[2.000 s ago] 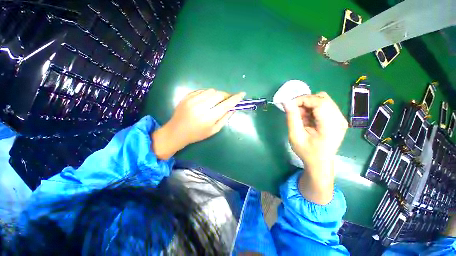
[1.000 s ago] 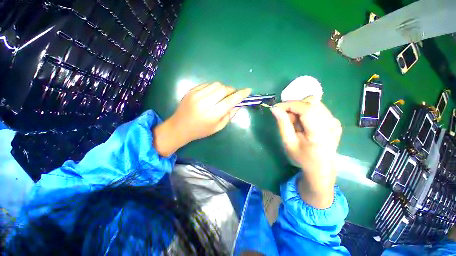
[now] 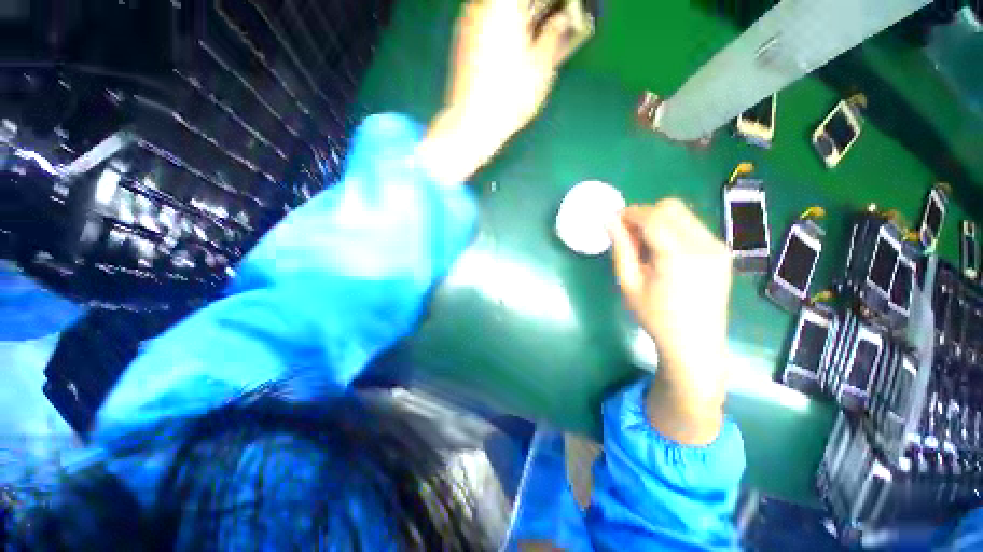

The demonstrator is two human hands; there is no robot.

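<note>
My left hand is stretched out to the top of the picture, blurred. Its fingers are around a display module that is cut off by the upper edge. My right hand is over the green mat, its fingertips pinched together at the right edge of a round white pot or disc. Whether a thin stick is between those fingertips cannot be seen.
Black blister trays fill the left. A pale metal post crosses the upper right. Loose modules lie on the green mat at right, beside stacked modules and a pale strip.
My left hand has moved from the middle up to the far side, taking the module with it. My right hand stays near the white disc. The view has shifted slightly.
</note>
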